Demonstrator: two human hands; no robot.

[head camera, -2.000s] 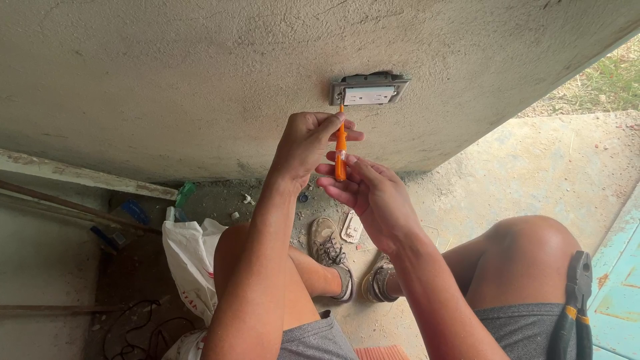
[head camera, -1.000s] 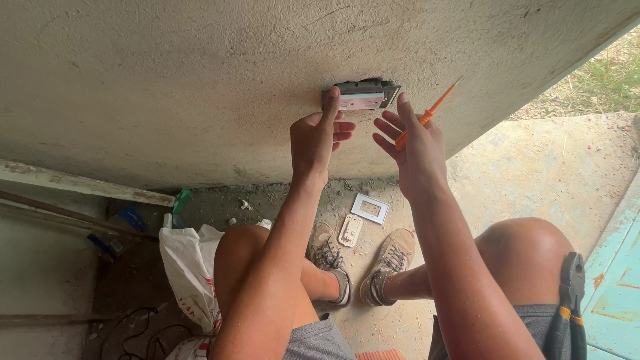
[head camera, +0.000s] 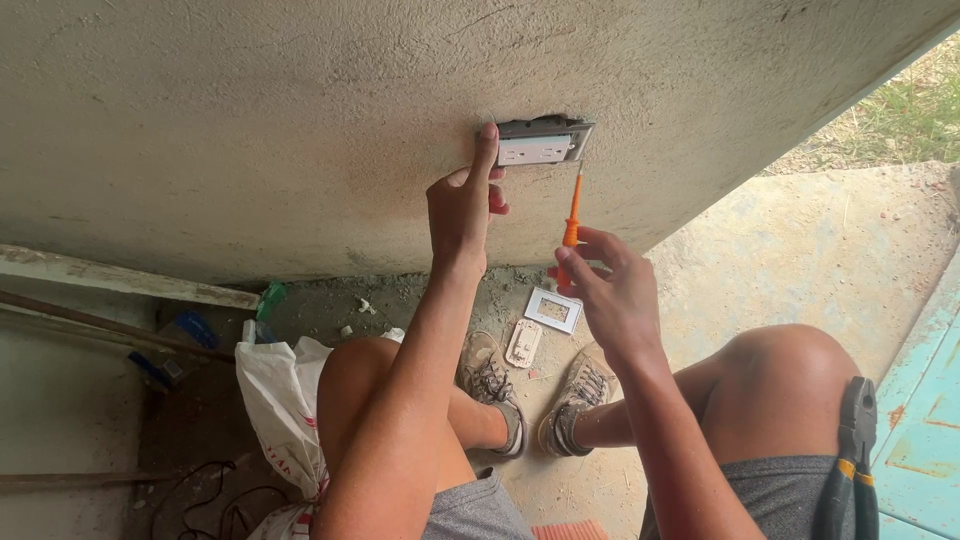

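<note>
A white duplex outlet in a grey metal frame sits at an opening in the rough plaster wall. My left hand presses its thumb on the frame's left end, fingers curled below it. In my right hand is an orange-handled screwdriver, held upright between thumb and fingers. Its tip is just below the frame's right end; whether they touch I cannot tell. On the ground beneath, a white rectangular cover plate lies beside an off-white oblong fitting.
Combination pliers with black and yellow handles rest on my right thigh. A white sack, a green plastic piece, dark cable and boards are at the left. A light blue painted panel stands at the right edge.
The screwdriver was at the frame's left end two seconds ago, then pointed up and right; now it is upright below the right end. My left thumb stays at the left end since a second ago.
</note>
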